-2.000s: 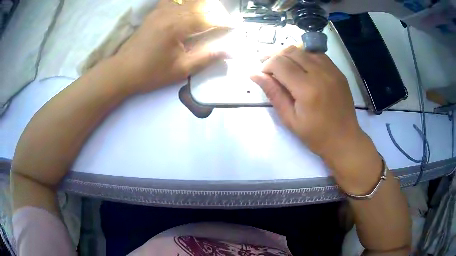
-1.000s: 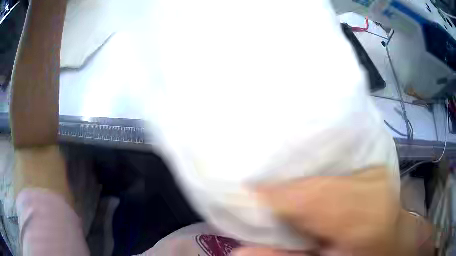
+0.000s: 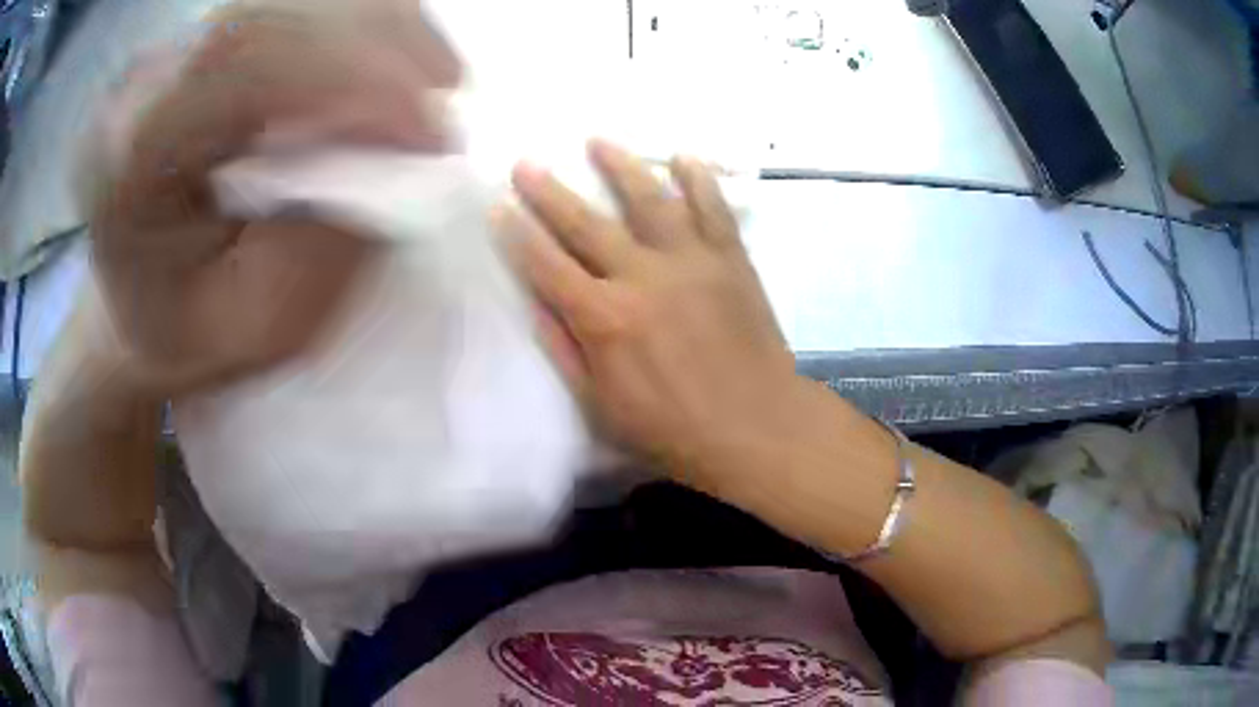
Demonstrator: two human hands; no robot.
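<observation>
A white fabric piece (image 3: pixel 401 428) hangs over the table's front edge at the left, blurred and wrinkled, reaching down towards my lap. My left hand (image 3: pixel 262 207) is blurred at the upper left, its fingers curled round the top of the fabric. My right hand (image 3: pixel 649 304) lies palm down with fingers spread, at the fabric's right side and over the table. Its thumb side meets the fabric; it does not visibly grip it. The fabric's far end is lost in bright glare near my fingertips.
A black smartphone (image 3: pixel 1036 97) lies on the machine bed at the upper right. Thin grey cord (image 3: pixel 1160 263) hangs beside it. A ruler strip (image 3: pixel 994 387) runs along the table's front edge. Pale cloth (image 3: pixel 1132 511) is heaped below the edge at the right. More pale cloth (image 3: pixel 55 152) lies at the upper left.
The fabric, spread large across the middle a second ago, is now smaller and lower left. My left hand has come into view on it. My right hand has moved up from the lower right onto the table.
</observation>
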